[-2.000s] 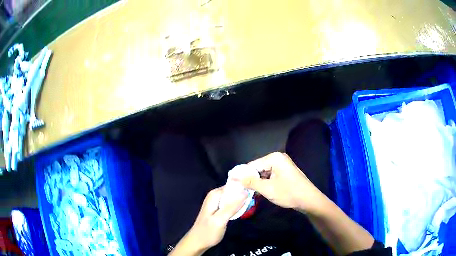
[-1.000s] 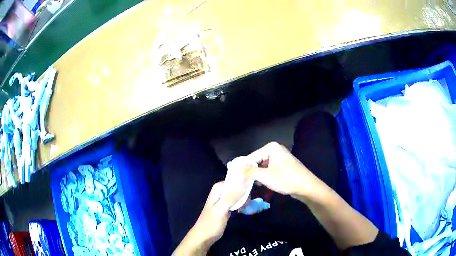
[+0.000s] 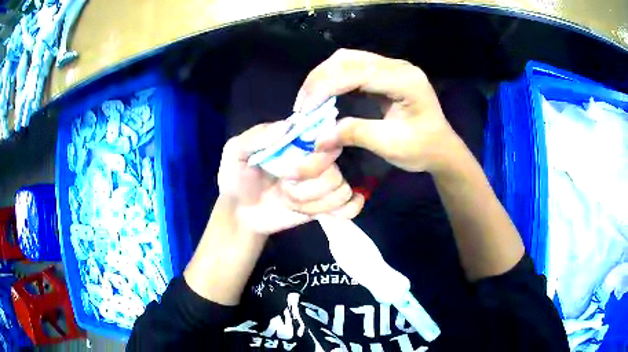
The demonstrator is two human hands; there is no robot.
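Note:
My left hand [image 3: 282, 185] is closed around a white foot part [image 3: 282, 163], in front of my chest. A long white leg part [image 3: 368, 261] sticks out below this hand toward the lower right. A flat pale sole piece [image 3: 292, 130] lies along the top of the foot part, tilted, with a dark blue gap beside it. My right hand [image 3: 392, 113] pinches the sole piece's upper right end between thumb and fingers. The fingers hide part of both pieces, so I cannot tell whether the sole piece is fully seated.
A blue bin [image 3: 63, 227] of pale ovals is at the left. Another blue bin [image 3: 537, 137] with white parts is at the right. Pale leg pieces [image 3: 31, 55] are piled on the tan table [image 3: 172, 27] at upper left. A red crate [image 3: 45, 309] is at lower left.
Both hands now appear higher and larger in view, and the leg part shows below my left hand. The view has tilted down, showing less table and more of the shirt.

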